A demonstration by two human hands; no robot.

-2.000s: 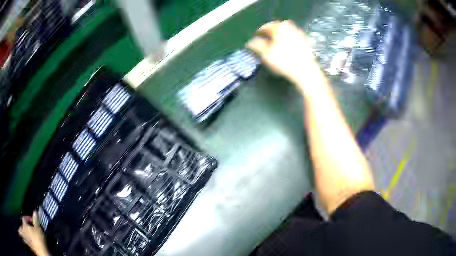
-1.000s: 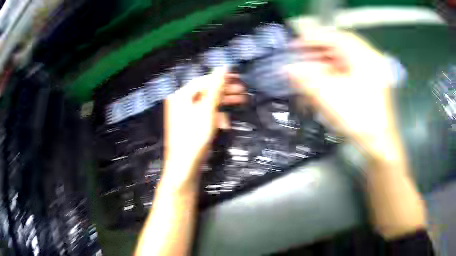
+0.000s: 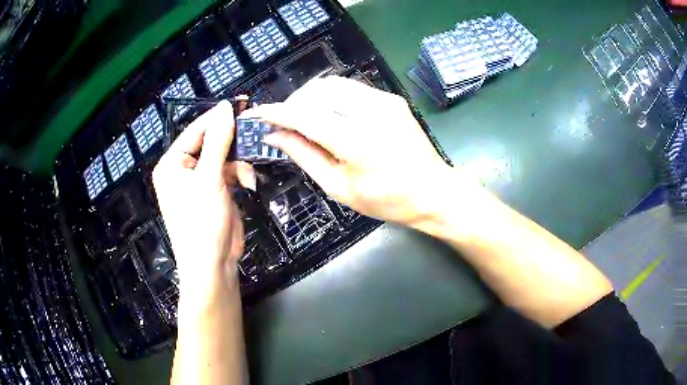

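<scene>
My right hand holds a small blue-white patterned insert between thumb and fingers. My left hand grips a clear, dark-edged housing at its end. The insert and housing meet between my fingertips; my fingers hide how far they overlap. Both hands are bare and above the black blister tray. A row of patterned inserts lies in pockets along the tray's far side. Clear glossy pieces lie in nearer pockets.
A loose stack of blue-white inserts sits on the green bench right of the tray. Clear blister trays are at the far right. Glossy ridged black trays stand at the left.
My right hand has come from the insert stack to the tray, carrying an insert. My left hand has moved in from the tray's edge. Both now meet over the tray. The view has turned.
</scene>
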